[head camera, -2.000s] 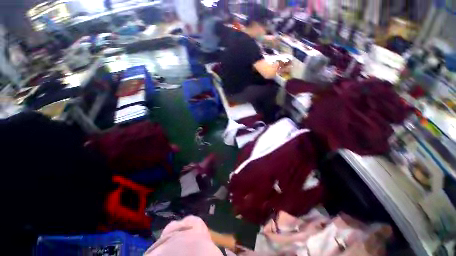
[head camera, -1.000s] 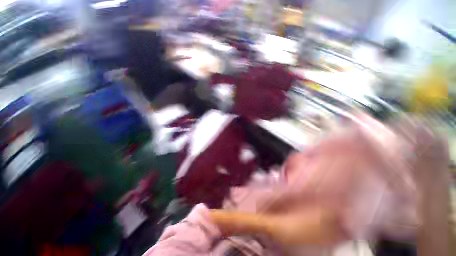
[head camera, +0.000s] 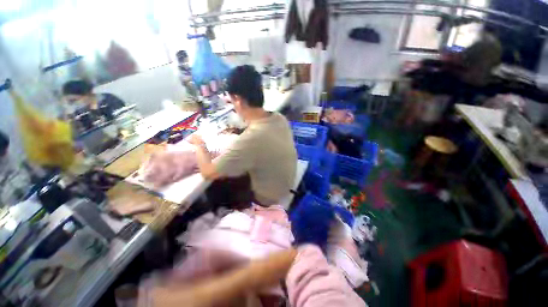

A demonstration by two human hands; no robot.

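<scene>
A bare forearm comes out of a pink sleeve at bottom centre and reaches left; it looks like my right arm. My right hand is strongly blurred at the bottom edge, and its fingers cannot be made out. Blurred pink cloth lies just above and behind the forearm; whether the hand holds it cannot be told. A heap of pale pink pieces lies beyond the forearm. My left hand cannot be made out in the picture.
A person in a tan shirt sits at a machine table with pink cloth. A sewing machine stands at left. Blue crates are right of the person. A red stool stands at lower right on the green floor.
The view has swung round: the maroon heaps are gone, and the seated person, crates and red stool now show. The bare forearm now points left instead of right.
</scene>
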